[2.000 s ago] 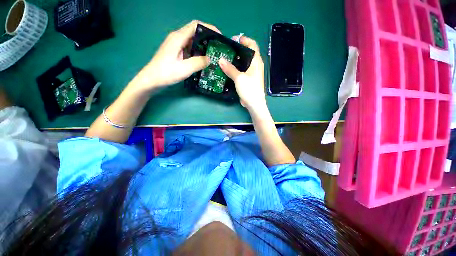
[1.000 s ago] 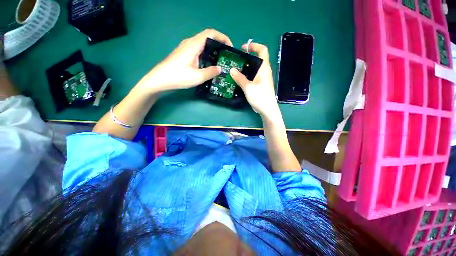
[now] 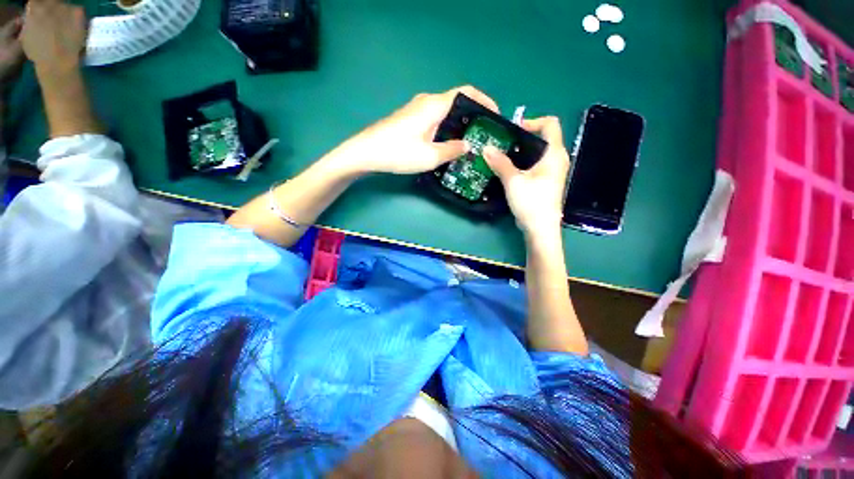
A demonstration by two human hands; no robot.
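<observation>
My left hand point(image 3: 417, 136) and my right hand point(image 3: 536, 182) hold a black square housing point(image 3: 526, 145) between them, tilted, above the green mat. A green circuit board point(image 3: 475, 176) lies inside the housing. Both thumbs rest on the board, with the tips close together near its upper middle. My left fingers wrap the housing's left and upper side, my right fingers its right side. A small white strip point(image 3: 519, 114) sticks up at the housing's upper edge by my right fingers.
A smartphone point(image 3: 604, 168) lies right of my hands. A pink divided tray point(image 3: 787, 234) stands at the right edge. At left are a housing with a board point(image 3: 217, 142), black units point(image 3: 272, 33), a label roll point(image 3: 140, 33) and a neighbour's arm point(image 3: 66, 84). White discs point(image 3: 615, 43) lie at the back.
The view has swung, so the bench things sit further right and lower. White discs and a neighbour's hand by the label roll have come into view. Both hands keep their hold with thumbs on the board.
</observation>
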